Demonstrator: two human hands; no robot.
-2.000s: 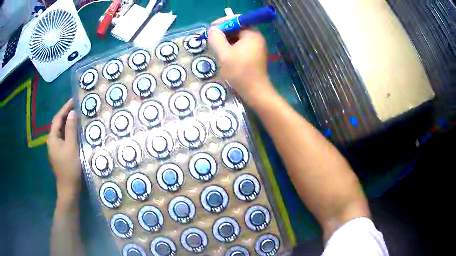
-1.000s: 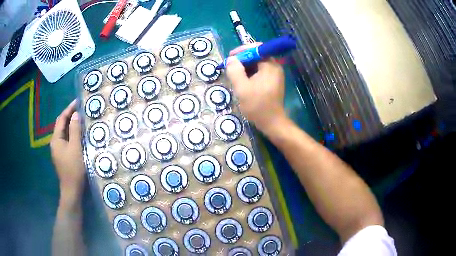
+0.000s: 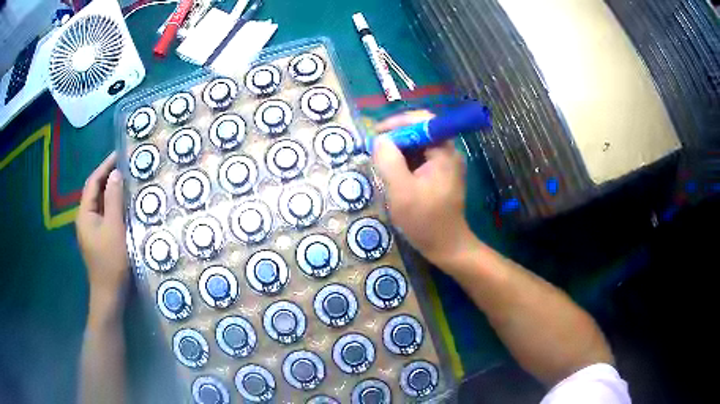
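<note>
A clear blister tray (image 3: 225, 293) lies in front of me, filled with rows of round components (image 3: 267, 271) with pale rings and shiny centres. My right hand (image 3: 426, 189) holds a thick blue marker pen (image 3: 446, 128). Its tip points left at the right-end component of the third row from the top; whether it touches is too blurred to tell. My left hand (image 3: 104, 229) is at the tray's left edge, its fingers partly hidden behind the edge.
A tall tray stack (image 3: 505, 102) with a cardboard sheet (image 3: 624, 118) on top stands at right. A white-barrelled pen (image 3: 376, 57) and thin pale tool (image 3: 397, 69) lie beyond the tray. A white fan (image 3: 93, 61), red tool (image 3: 173, 28) and paper slips (image 3: 225, 46) are at upper left.
My right hand and the marker have moved down the tray's right column, from the top row to the third. The white-barrelled pen is now more exposed. My left hand stays at the tray edge.
</note>
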